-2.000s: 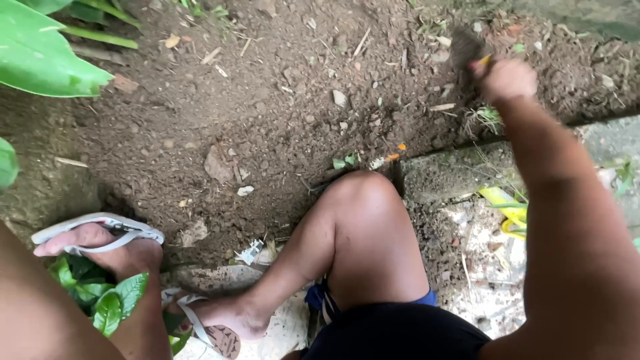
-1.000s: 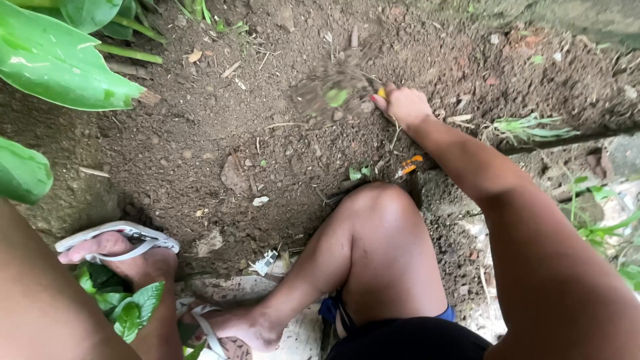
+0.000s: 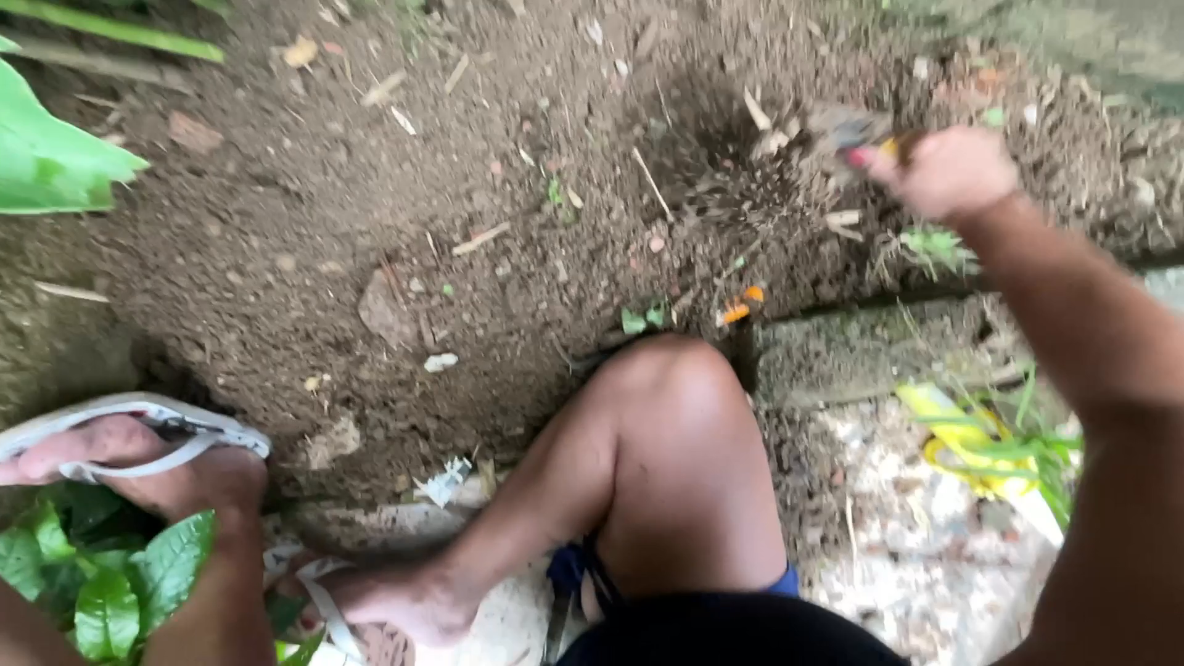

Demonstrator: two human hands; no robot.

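My right hand [image 3: 957, 171] is closed around a small hand tool [image 3: 856, 129] with a yellow part near the thumb; its metal head is blurred, so the kind is unclear. The tool is at the right of a patch of dark, disturbed soil [image 3: 731, 176]. Loose brown soil [image 3: 305, 240] spreads over the bed, with dry stalk bits and small stones. A tuft of uprooted grass [image 3: 934, 248] lies just below my right wrist. An orange fragment [image 3: 740, 305] rests near my knee. My left hand is outside the view.
A concrete edging block [image 3: 869, 351] borders the bed by my bent knee [image 3: 684, 370]. Yellow plastic [image 3: 971, 435] and grass lie beyond it. A wall base [image 3: 1064, 37] runs along the top right. Large leaves [image 3: 55, 139] reach in from the left; a leafy plant [image 3: 111, 592] stands by my sandaled foot [image 3: 139, 444].
My right hand went leftward over the soil with the tool between two and one seconds ago, and is now back to the right. The soil left of it is darker and more stirred up.
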